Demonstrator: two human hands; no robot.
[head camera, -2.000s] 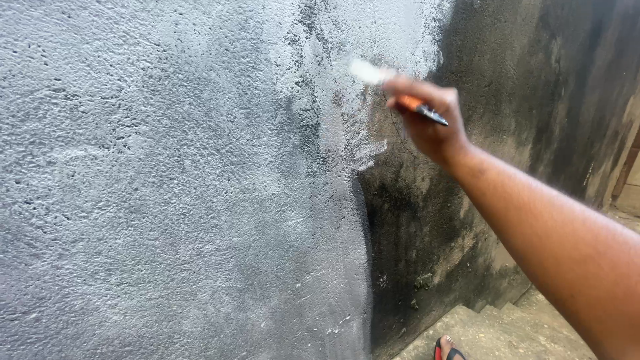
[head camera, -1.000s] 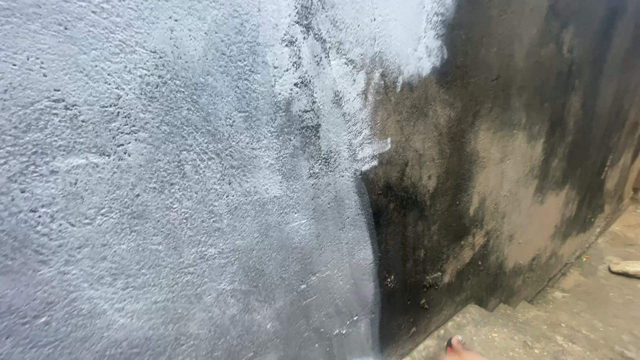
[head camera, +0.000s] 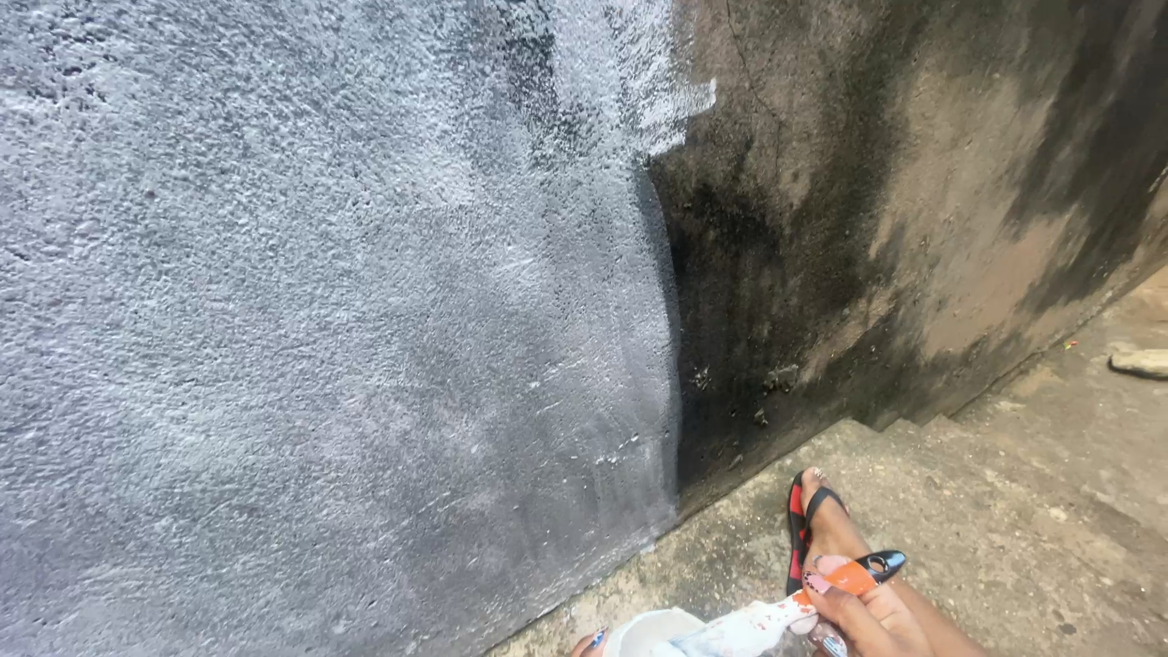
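At the bottom right my right hand (head camera: 858, 611) grips a paintbrush (head camera: 753, 628) by its orange and black handle. The brush is coated in white paint, and its head end reaches over a white container (head camera: 652, 630) at the bottom edge. Fingertips of my left hand (head camera: 591, 641) show at the container's left side, touching or close to it; the rest of that hand is out of frame. White paint (head camera: 365, 319) covers the rough wall on the left, thin and patchy near its right border. Beyond that border the wall (head camera: 821, 210) is bare, brown and black-stained.
A foot in a black and red flip-flop (head camera: 797, 529) stands on the concrete step (head camera: 949, 511) below the wall. More step edges run along the wall's base. A pale stone or piece of wood (head camera: 1141, 362) lies on the ground at far right.
My right hand, with the brush against the upper wall two seconds ago, was out of view one second ago and is now low beside the container. The container and left fingertips have come into view.
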